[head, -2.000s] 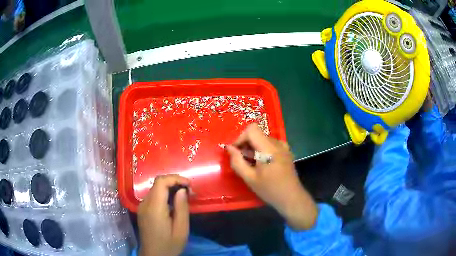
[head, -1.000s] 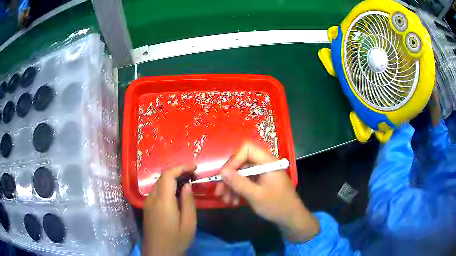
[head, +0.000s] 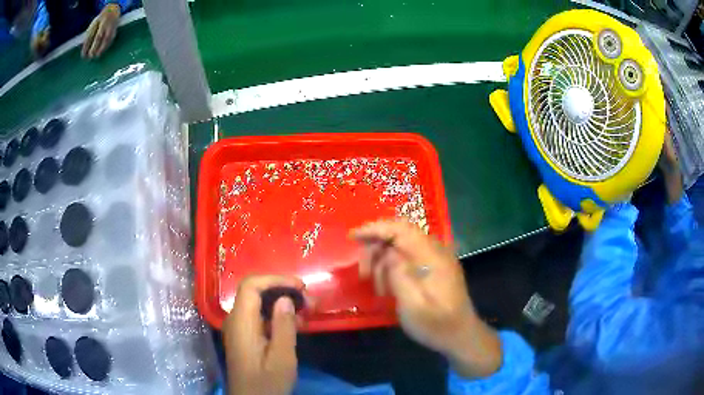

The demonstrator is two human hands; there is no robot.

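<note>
My left hand (head: 261,332) holds a round black part (head: 281,299) between thumb and fingers over the front left edge of the red tray (head: 324,142). My right hand (head: 424,289) is over the tray's front right part, blurred, with the pick-up tool (head: 421,271) in its fingers; only a bit of the tool shows and its tip cannot be made out. Tiny silvery metal parts (head: 370,171) lie scattered in the tray, densest along the back and right.
Clear blister trays (head: 120,231) with black discs stand at left beside a grey post (head: 176,62). Beyond the white rail (head: 347,82) runs the green belt (head: 347,31). A yellow and blue fan (head: 579,116) stands at right. Another person's hand (head: 101,32) shows top left, blue sleeves (head: 617,301) at right.
My right hand has moved right, away from the black part, and the tool has turned so its white shaft barely shows. My left hand still holds the part. Another person's hand has appeared top left.
</note>
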